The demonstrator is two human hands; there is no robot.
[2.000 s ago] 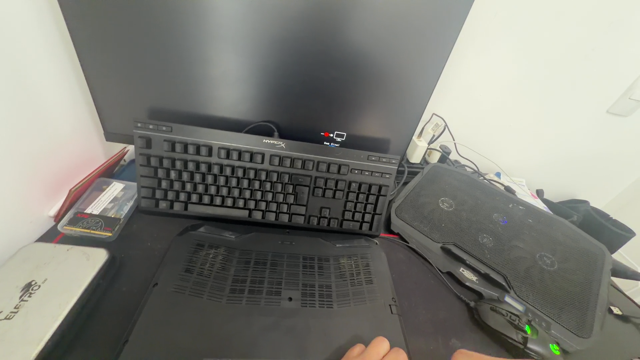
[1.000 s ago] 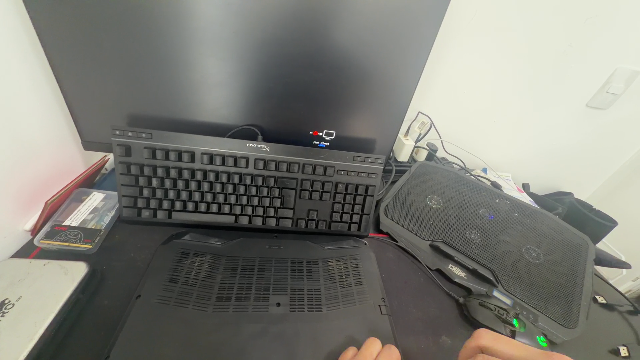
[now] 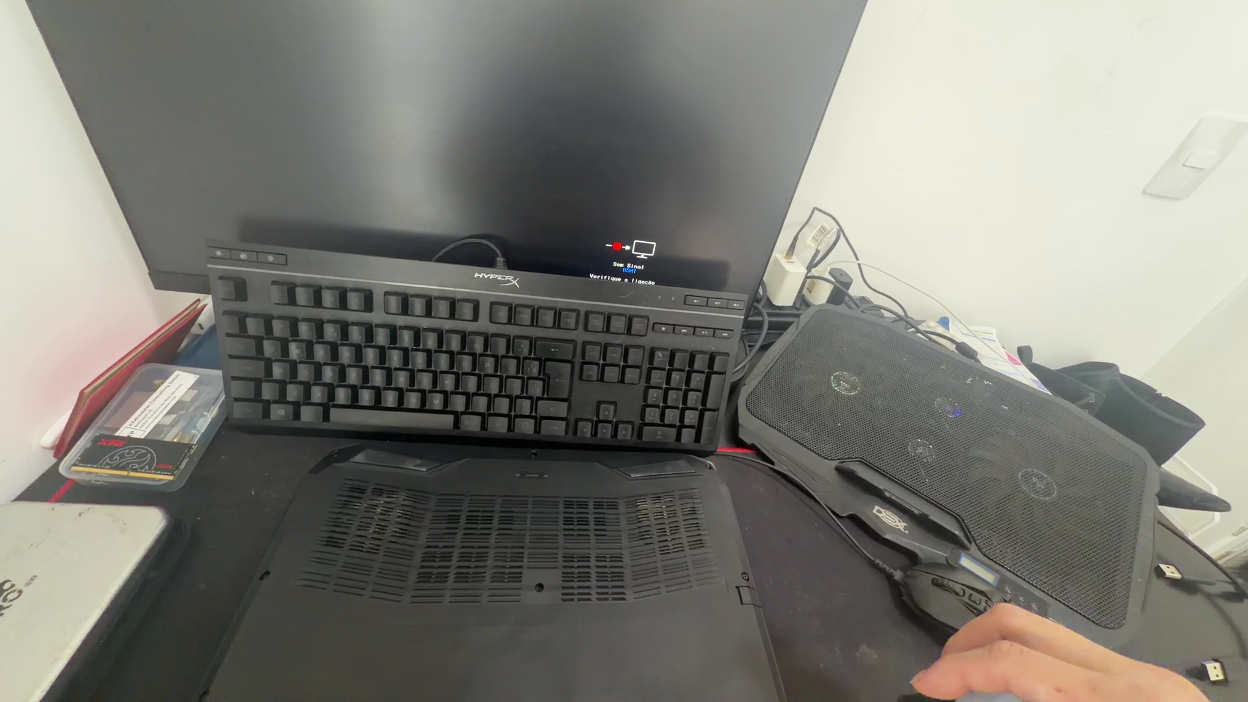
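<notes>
My right hand (image 3: 1043, 658) enters at the bottom right, palm down, with its fingers pointing left. It lies just below a black computer mouse (image 3: 941, 597) and partly overlaps its lower end. The underside of its fingers is hidden, so whether it holds anything is unclear. My left hand is out of view. A black laptop (image 3: 468, 639) lies bottom side up in the lower middle, its vent grilles and screw holes showing. Behind it a black HyperX keyboard (image 3: 478, 424) leans against a large monitor (image 3: 429, 117) that shows a small on-screen message.
A black laptop cooling pad (image 3: 975, 439) lies at the right, with cables and white plugs (image 3: 786, 281) behind it. USB connectors (image 3: 1168, 571) rest at the far right. At the left are a clear plastic case (image 3: 146, 424) with a memory module and a worn white case (image 3: 73, 585).
My left hand, seen at the lower right of the laptop earlier, has left the view. More of my right hand shows now, beside the mouse.
</notes>
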